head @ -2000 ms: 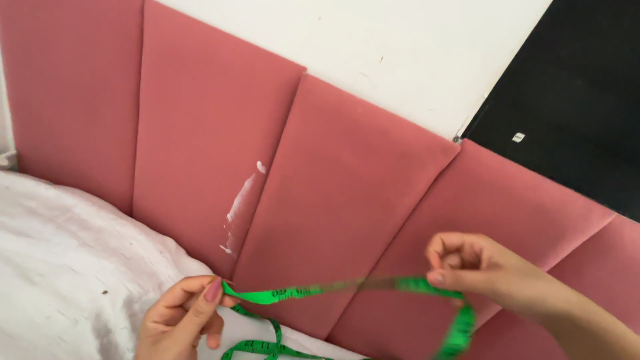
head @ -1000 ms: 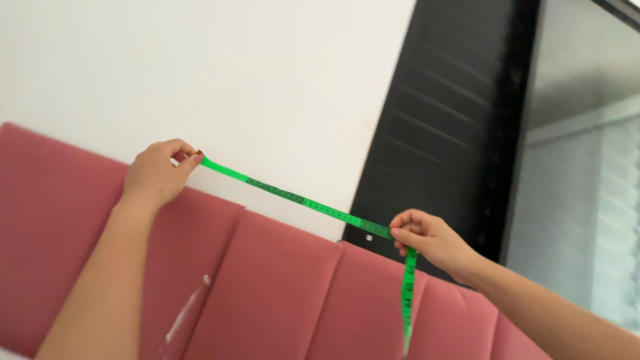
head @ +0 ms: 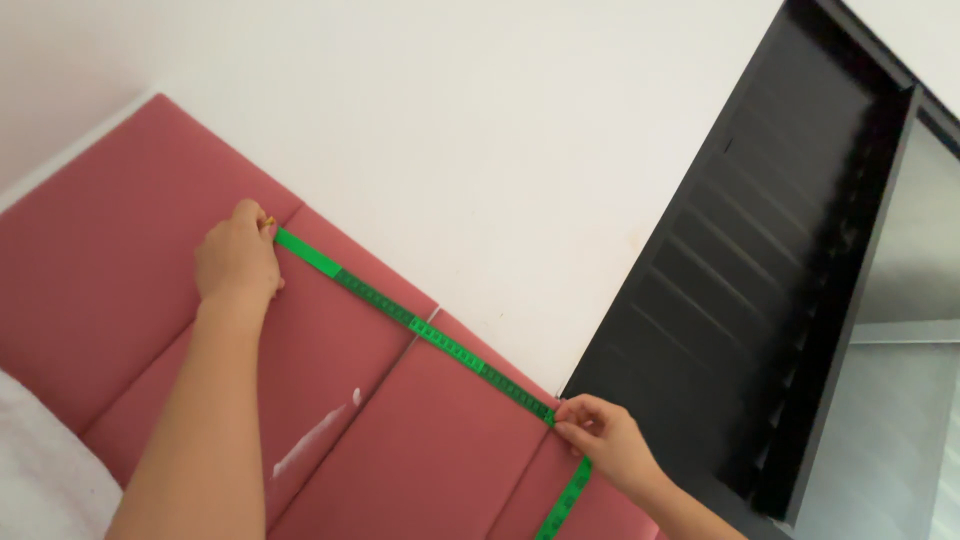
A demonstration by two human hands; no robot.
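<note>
A green tape measure (head: 448, 345) is stretched taut across the upper part of a pink upholstered headboard (head: 442, 420), slanting down to the right. My left hand (head: 238, 255) pinches its end near a seam between two panels, where a bit of its metal tip shows. At the other side, my right hand (head: 600, 435) grips the tape between thumb and fingers beside the panels' top edge, close to the black furniture's corner. The loose rest of the tape hangs below my right hand and runs out of view.
White wall (head: 465, 150) rises above the headboard. A tall black panelled unit (head: 720, 285) with a reflective glass or mirror surface (head: 892, 405) stands at the right. White bedding (head: 45, 465) lies at the lower left. One headboard panel bears a white smear (head: 311, 439).
Both hands have spread apart with the tape, from low before the headboard, past the wall, to its upper part. The tape is now straight along the panels. The view has shifted.
</note>
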